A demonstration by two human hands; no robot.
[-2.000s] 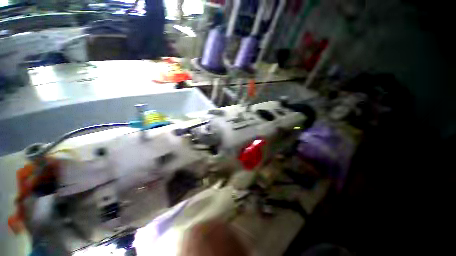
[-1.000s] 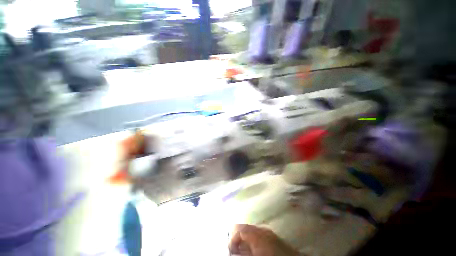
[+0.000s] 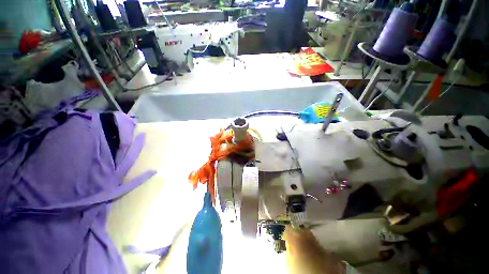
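Note:
The cream sewing machine head point(image 3: 332, 166) stretches across the right. Its needle area point(image 3: 276, 233) is small, dark and brightly lit under the left end. My right hand point(image 3: 308, 251) is at the bottom edge just right of it, blurred and cut off; its fingers and any hold are unclear. A narrow purple strip point(image 3: 153, 250) lies on the table at lower left of centre. A pale, overexposed shape beside it may be my left hand, but I cannot tell. A blue teardrop-shaped object point(image 3: 205, 241) hangs in front of the head's left end.
A large purple garment pile point(image 3: 59, 198) with a black patch covers the left. Orange ties point(image 3: 214, 158) wrap a pale post. A pale trough point(image 3: 241, 103) lies behind. Purple thread cones point(image 3: 395, 33) stand upper right. A red cover point(image 3: 456, 192) is on the head's right side. Another machine point(image 3: 185, 43) stands beyond.
The view has swung left, so the machine head sits further right and the purple pile shows fully. The right hand appears further right and near the needle area.

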